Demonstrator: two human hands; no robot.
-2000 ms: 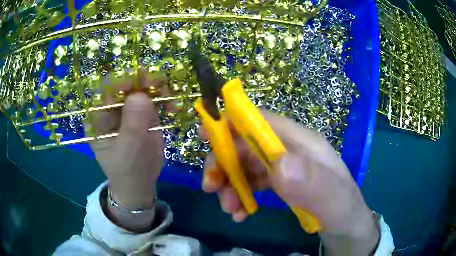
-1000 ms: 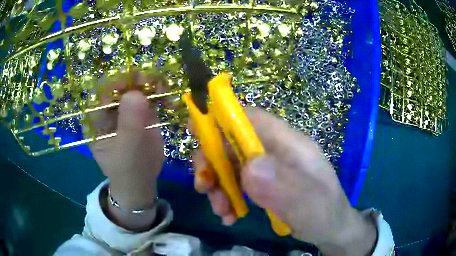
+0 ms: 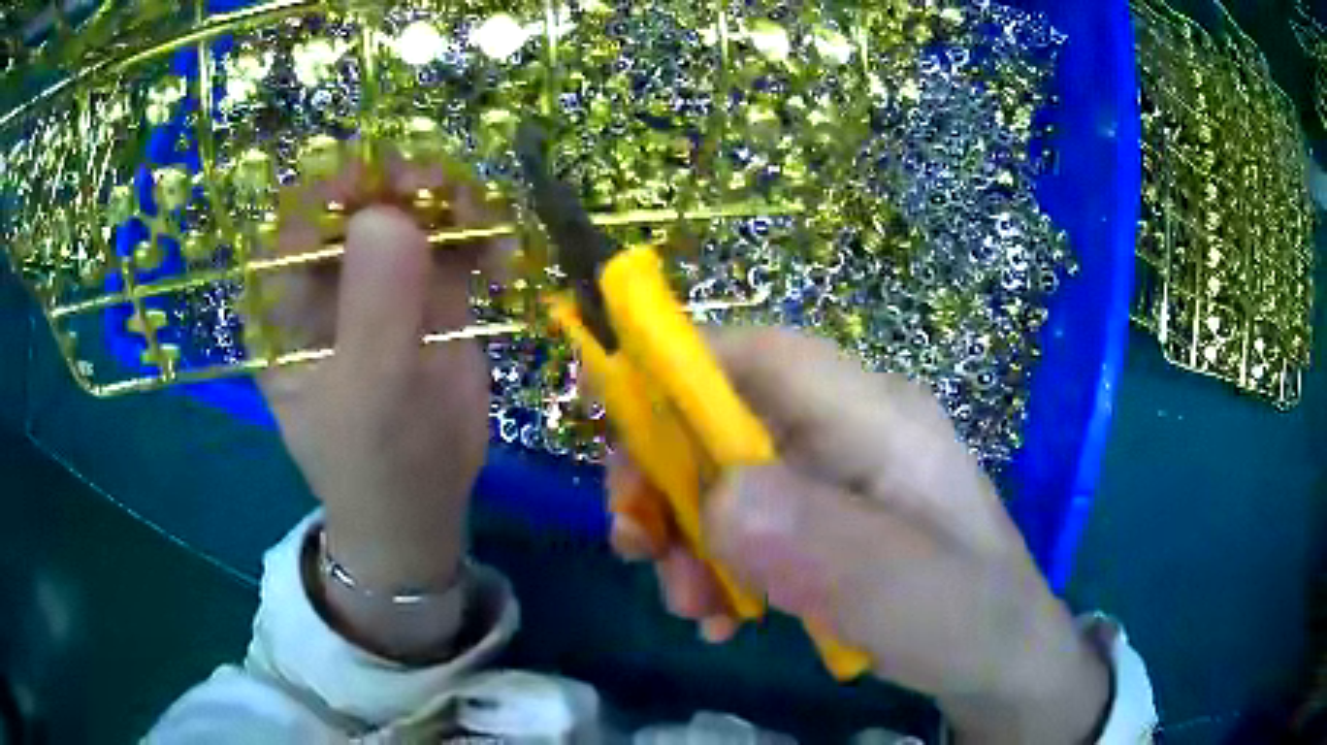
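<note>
My left hand (image 3: 381,335) grips a shiny gold sprue frame (image 3: 296,261) near its lower bars, thumb on top. The frame carries rows of small plated parts (image 3: 419,40) and is held above the blue plastic tray (image 3: 1089,364). My right hand (image 3: 859,502) holds yellow-handled side cutters (image 3: 681,371), their dark jaws pointing up and left at the frame's bars. Whether the jaws touch a part is too blurred to tell. A glittering heap of loose cut parts (image 3: 946,218) lies in the tray.
Stacked gold frames (image 3: 1222,218) lie on the dark teal table (image 3: 1215,495) to the right of the tray. More gold grid shows at the far left, partly behind the held frame. Pale thin lines cross the table at lower left.
The held frame has shifted up in the picture and tilted slightly. The cutters moved left, then slightly down, and their handles look closer together. The tray and stacked frames appear slightly further right.
</note>
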